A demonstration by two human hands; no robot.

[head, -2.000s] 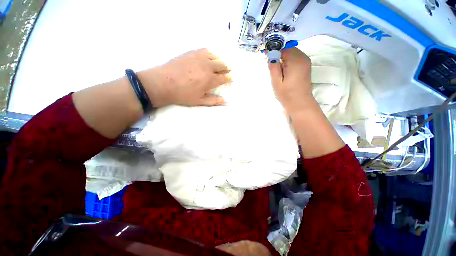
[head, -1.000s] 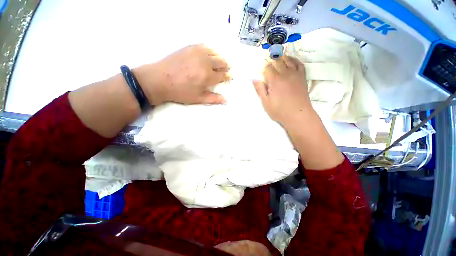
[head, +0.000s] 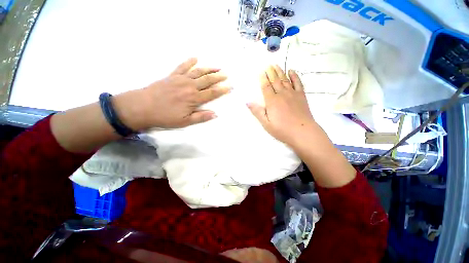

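White cloth (head: 226, 149) lies under both hands and bunches over the table's front edge onto my lap. It is overexposed, so its outline on the table and any seam are hard to see. My left hand (head: 180, 97) lies flat on it at the left, fingers spread and pointing right. My right hand (head: 285, 102) lies flat on it below the machine's needle area (head: 257, 23), fingers pointing up, thumb apart. More cream cloth (head: 329, 72) lies folded to the right of the needle area, under the machine head (head: 401, 56).
A control panel (head: 450, 56) is at the right end of the machine head. A blue plastic crate (head: 98, 201) is below the table at left. A clear bag (head: 297, 226) hangs below the front edge. A pinkish-red thing (head: 360, 122) lies right of my right wrist. A strap crosses at right.
My left hand has moved left and its fingers have spread. My right hand has drawn back from the needle area and opened out flat. The cream cloth at right shows more spread out.
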